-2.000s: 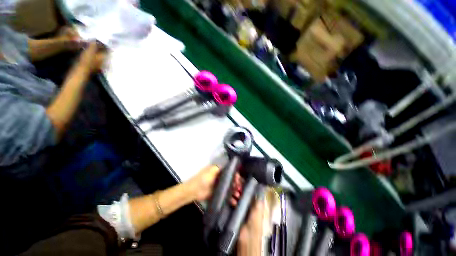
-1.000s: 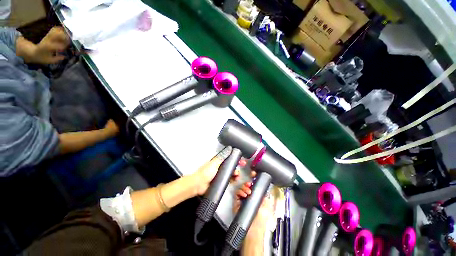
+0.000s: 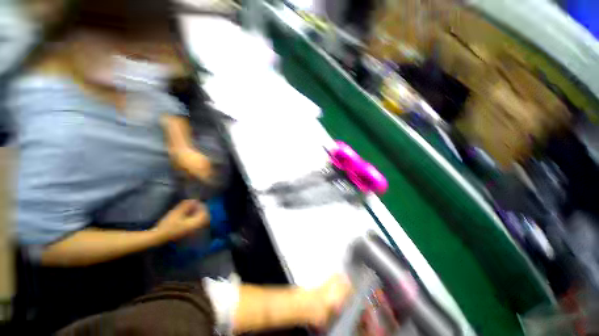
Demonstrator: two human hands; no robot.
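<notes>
The frame is strongly blurred. Two grey hair dryers (image 3: 384,262) are at the bottom right, their heads in line, with a faint pink patch between them. My left hand (image 3: 328,298) is closed around the handle of the nearer dryer. My right hand (image 3: 377,318) shows only as blurred fingers at the bottom edge, among the dryers; its grip cannot be made out. Two more dryers with magenta rings (image 3: 358,167) lie side by side on the white bench (image 3: 302,230), handles toward the bench's near edge.
A neighbouring worker in a light blue top (image 3: 98,157) sits at the left, hands near the bench edge. Pale crumpled wrapping (image 3: 263,85) lies farther up the bench. A green strip (image 3: 420,223) runs along its far side. Cartons (image 3: 506,98) and blurred parts are behind.
The view has swung left, bringing the neighbouring worker more into view. The held dryers and my hands now sit lower right in the picture. The magenta-ringed dryers on the right have left the view.
</notes>
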